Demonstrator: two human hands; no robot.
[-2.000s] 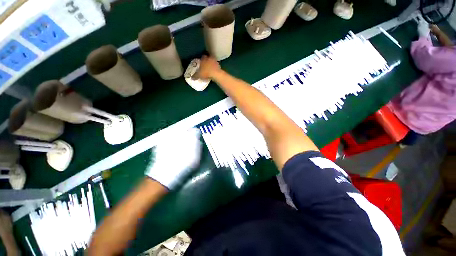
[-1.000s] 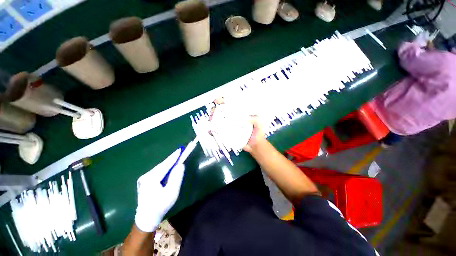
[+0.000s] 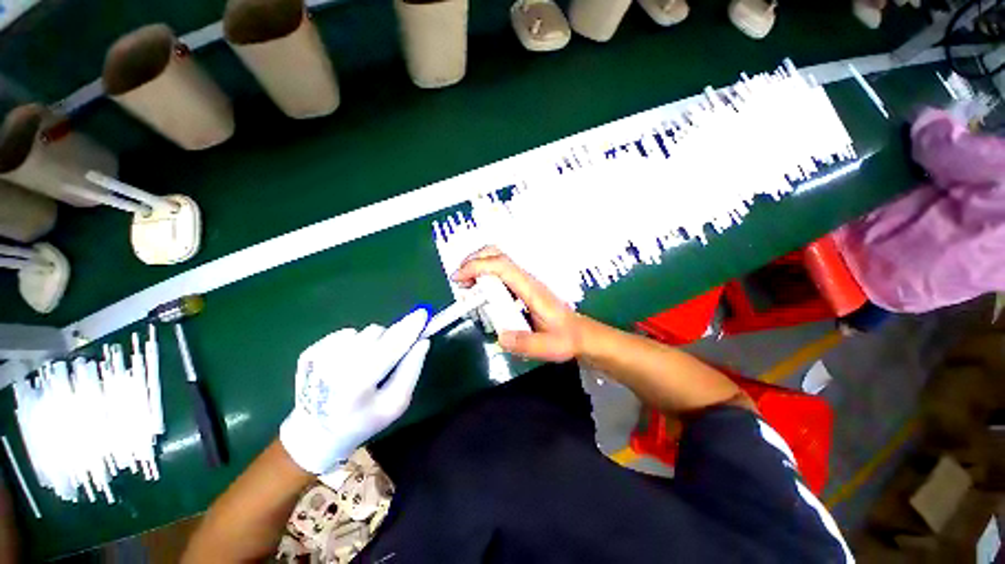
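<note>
My left hand [image 3: 358, 386], in a white glove, is shut on a blue hand tool [image 3: 424, 315], mostly hidden by the fingers. A white tube [image 3: 455, 313] runs from it to the cream part. My right hand [image 3: 529, 308], bare, holds a cream moulded part [image 3: 501, 304] in front of my body, at the left end of the large row of white tubes [image 3: 661, 187]. A smaller tube pile [image 3: 90, 419] lies at lower left beside a hammer [image 3: 196, 386]. A cream part with two tubes fitted [image 3: 166, 230] stands on the far strip at left.
Tall beige housings [image 3: 281, 55] stand along the far strip, with more cream parts [image 3: 540, 22] at the top. A pale rail [image 3: 331, 231] divides the worktop. Loose cream parts [image 3: 342, 512] lie by my lap. Red stools [image 3: 777, 292] and a person in pink [image 3: 937, 220] are at right.
My right hand has come back from the far strip with a cream part. My left hand has come up to it with the blue tool and a tube. The view has shifted.
</note>
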